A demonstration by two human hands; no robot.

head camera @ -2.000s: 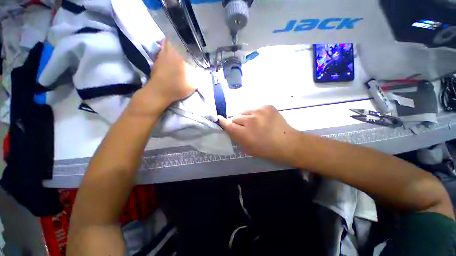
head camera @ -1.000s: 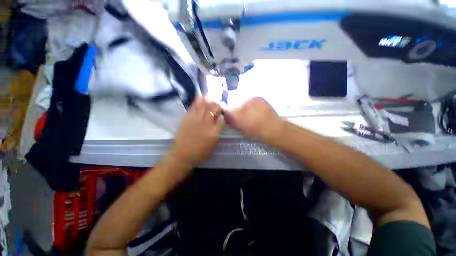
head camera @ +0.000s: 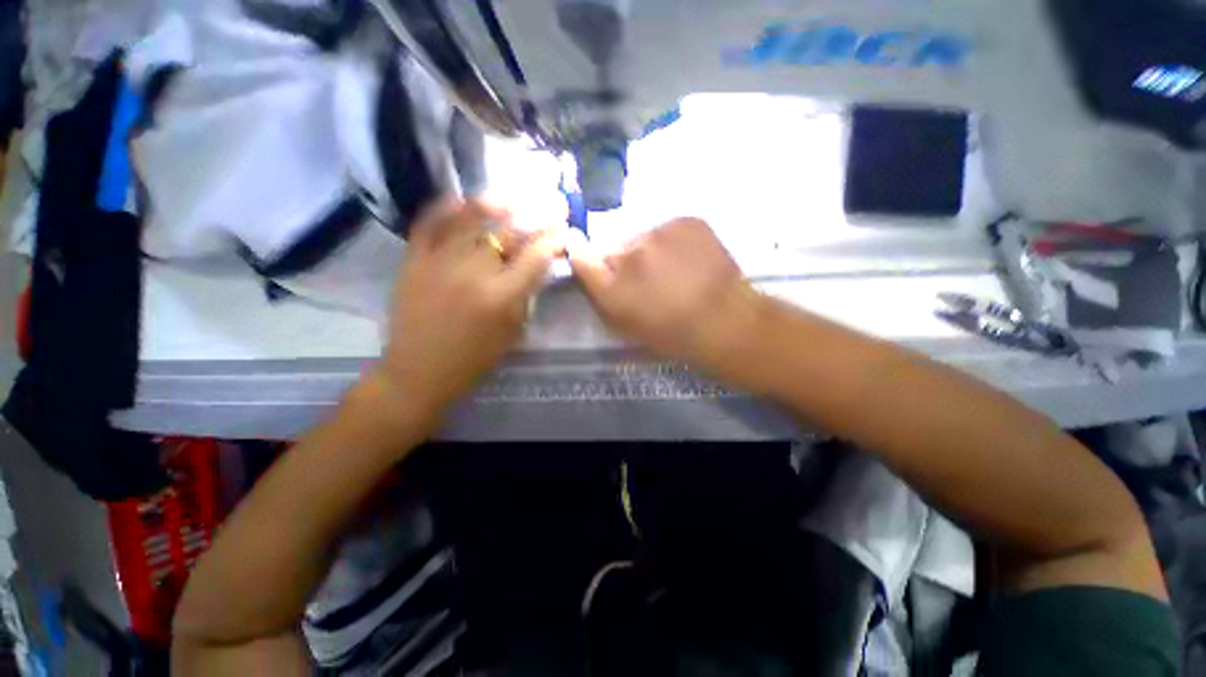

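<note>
A white garment with black stripes (head camera: 251, 159) lies bunched on the table left of the needle. A narrow dark strip (head camera: 575, 208) runs from under the presser foot (head camera: 569, 152) toward me. My left hand (head camera: 463, 284), with a ring, and my right hand (head camera: 668, 284) meet just in front of the foot. Both pinch the strip and the cloth edge, which the fingers mostly hide. The picture is slightly blurred. The white sewing machine head (head camera: 846, 46) stands over the work.
A dark-screened phone (head camera: 906, 161) lies on the machine bed. Thread snips (head camera: 1005, 321), a white marker (head camera: 1016, 262) and a grey scrap (head camera: 1124, 284) lie at right. Black cloth (head camera: 82, 278) hangs over the table's left end. A red crate (head camera: 161, 536) stands below left.
My left hand has come down from the garment near the foot to join my right hand at the strip. The garment has shifted at left. The phone screen has gone dark.
</note>
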